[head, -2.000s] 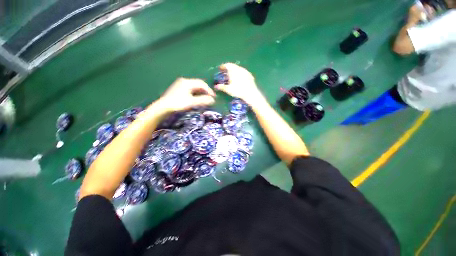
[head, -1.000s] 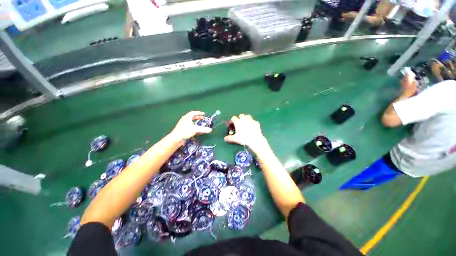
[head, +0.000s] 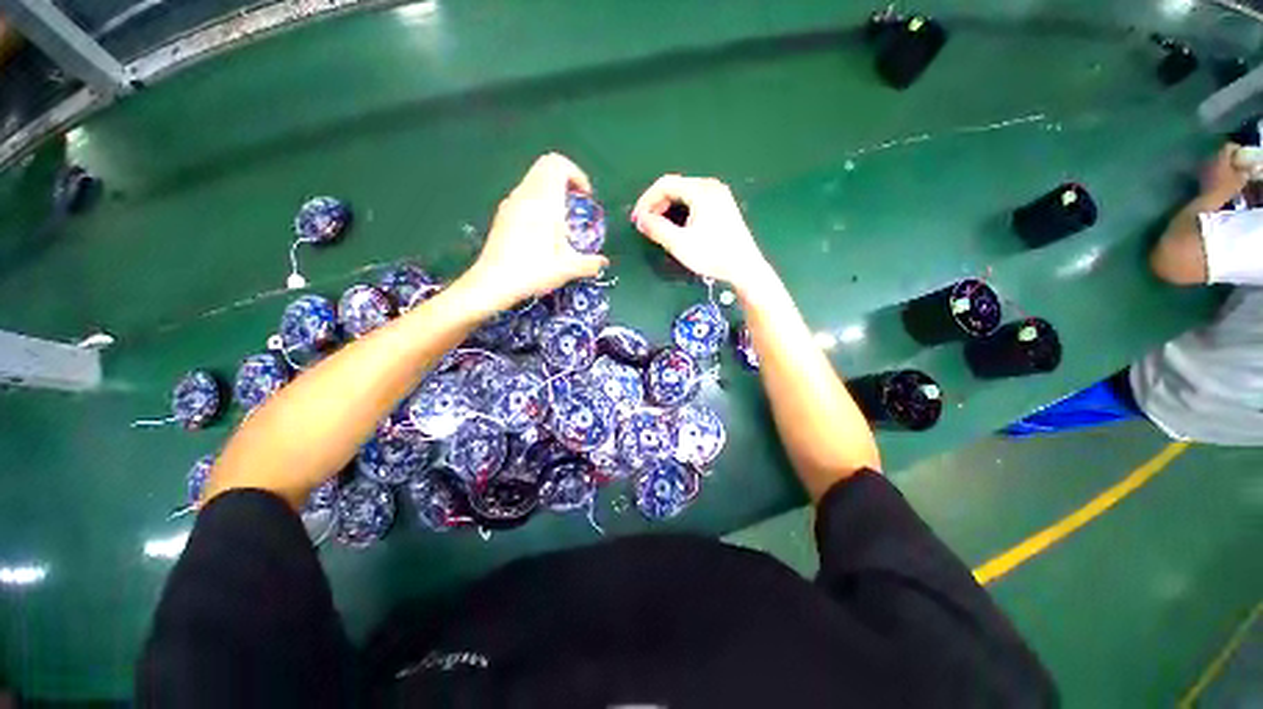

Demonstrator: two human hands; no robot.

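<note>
My left hand (head: 533, 238) holds a blue-and-white patterned round unit (head: 586, 223) between thumb and fingers, its patterned face turned up. My right hand (head: 702, 231) is just right of it, fingers curled and fingertips close together. A tiny red spot shows at its fingertips. A dark shape shows inside and below the curled fingers; what it is, and whether the hand grips it, is unclear. The hands are apart. A heap of patterned round units (head: 582, 413) lies below the hands, some with pale tails.
Several black housings (head: 974, 308) lie at right; another black housing (head: 910, 51) is at the top. A loose round unit (head: 321, 219) lies left of my left hand. Another person's arm (head: 1188, 249) is at the right edge. A metal frame (head: 42, 357) juts in at left.
The camera view has tilted down, so the far shelf has left the picture. My left hand still holds a round unit, now with its face turned up. My right fingers are curled closer together.
</note>
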